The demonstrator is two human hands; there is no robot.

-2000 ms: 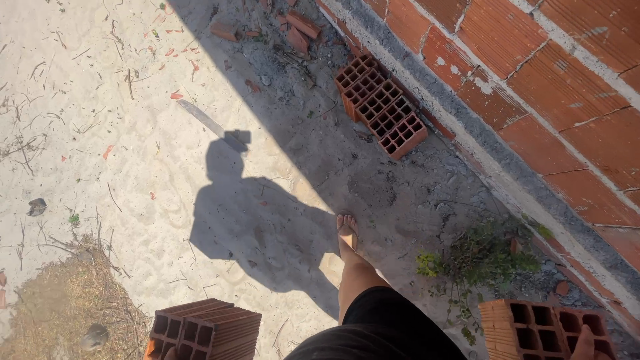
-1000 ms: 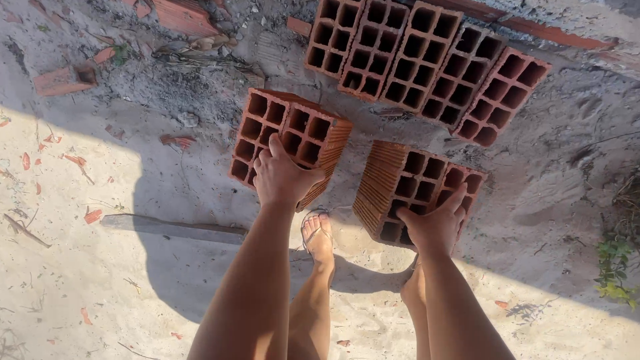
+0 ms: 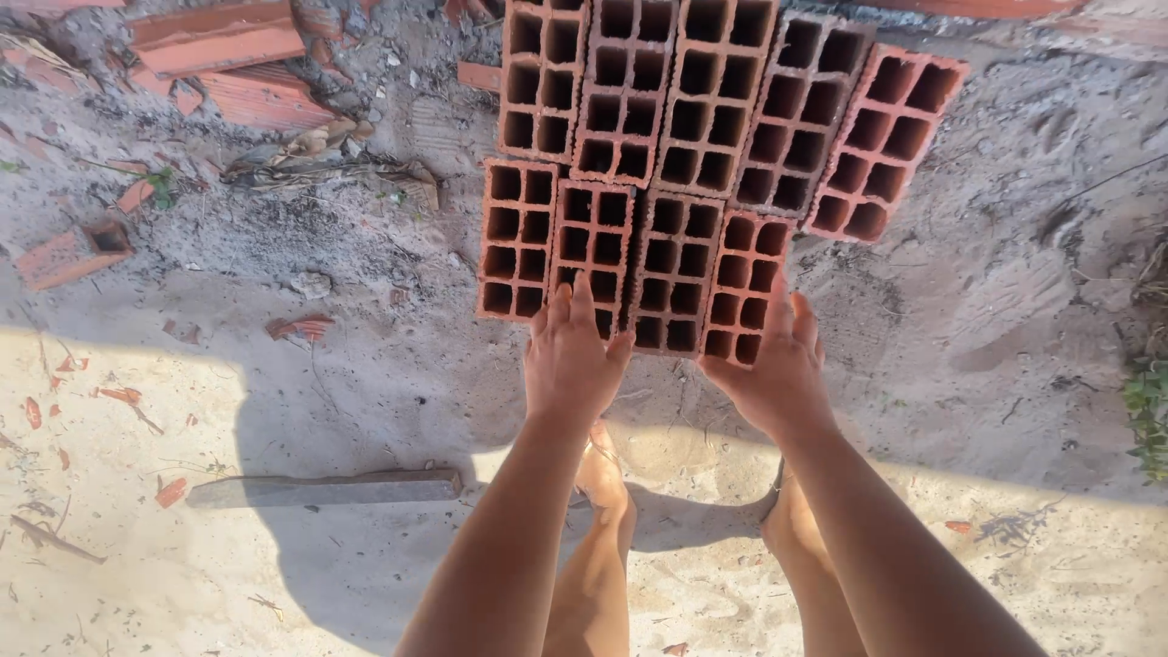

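Several hollow clay bricks stand on the sand with their cells facing up, in two rows that touch. The far row includes a brick at its right end [image 3: 885, 141]. In the near row, my left hand [image 3: 575, 351] rests on the near end of the second brick from the left [image 3: 593, 214], fingers spread over its cells. My right hand [image 3: 776, 365] lies against the right side and near end of the rightmost near brick [image 3: 744, 283], thumb at its near edge. Between them stands another brick [image 3: 675, 265], and a further one [image 3: 517, 237] forms the left end.
Broken clay pieces [image 3: 219, 41] and dry leaves [image 3: 319, 155] lie at the upper left. A wooden strip [image 3: 328, 490] is on the sand at the left. Leafy plants [image 3: 1147, 415] grow at the right edge. My feet are just below the bricks.
The two pairs of bricks under my hands were apart from each other and from the far row; now they stand together against it. My hands have moved with them. The view has shifted greatly since the earliest frame.
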